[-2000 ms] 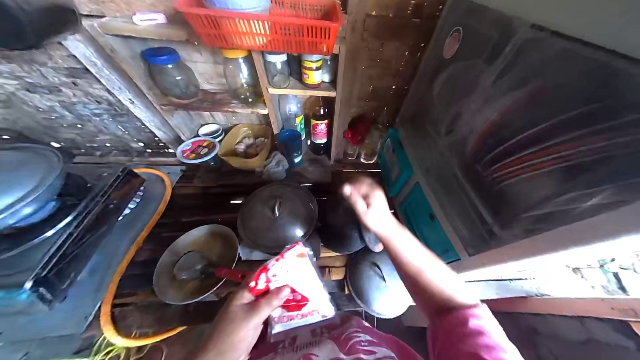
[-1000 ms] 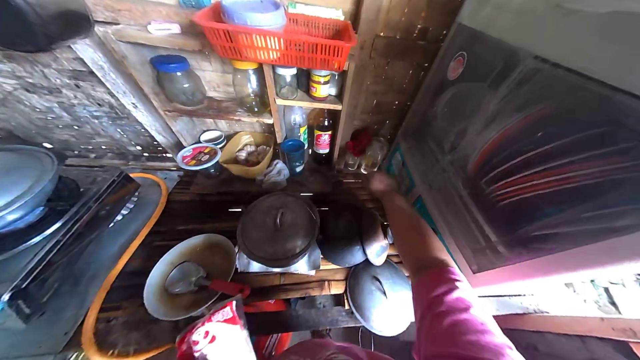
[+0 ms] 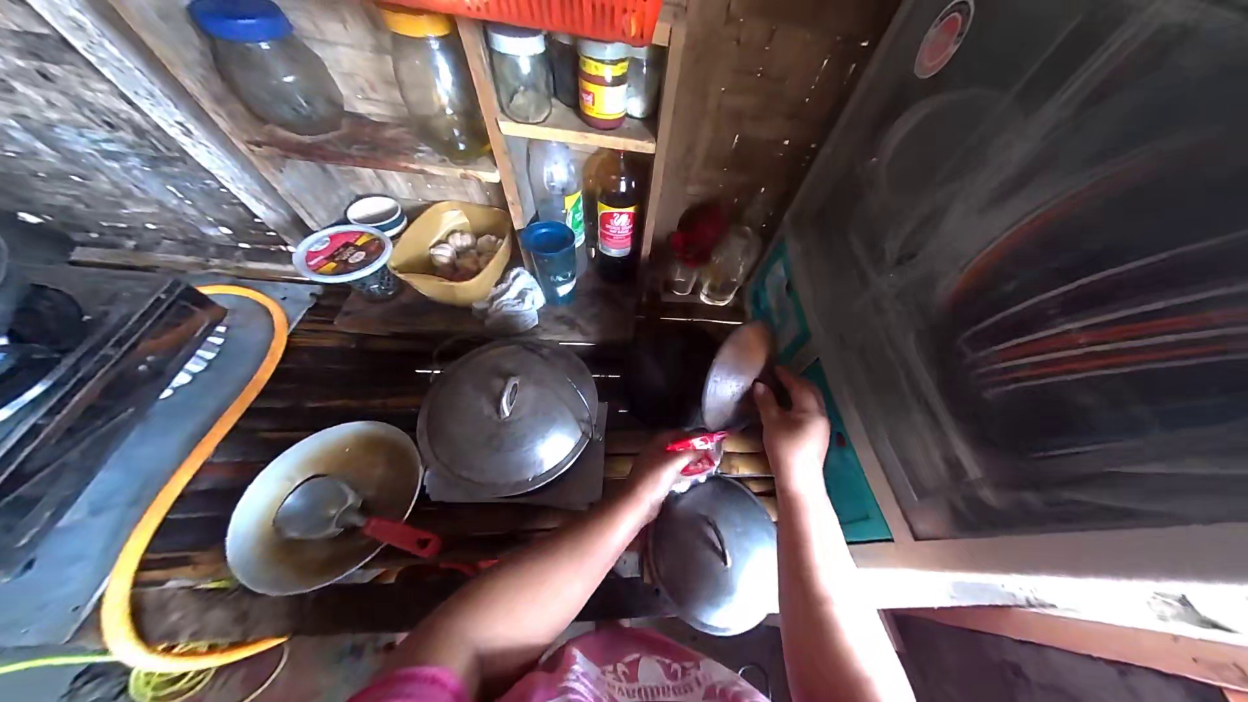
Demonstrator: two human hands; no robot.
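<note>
My left hand [image 3: 668, 468] grips a crumpled red and white plastic packet [image 3: 698, 456], just above a lidded metal pot [image 3: 717, 551]. My right hand [image 3: 795, 419] holds a metal pot lid [image 3: 736, 375] tilted on its edge, beside the dark opening of a blackened pot [image 3: 668, 370]. To the left sits a larger pot with a domed metal lid [image 3: 512, 419]. Farther left a wok [image 3: 263, 546] holds a metal turner with a red handle [image 3: 400, 535].
A yellow bowl of garlic [image 3: 419, 273], a blue cup [image 3: 551, 258], a sauce bottle [image 3: 616, 219] and drinking glasses [image 3: 726, 263] line the back. An orange hose [image 3: 185, 478] curves at left beside the stove. A dark cabinet panel [image 3: 1072, 292] bounds the right side.
My left hand, holding the packet low in front two seconds ago, is now beside the blackened pot. My right hand has come back from near the glasses, and the lid is now raised and tilted.
</note>
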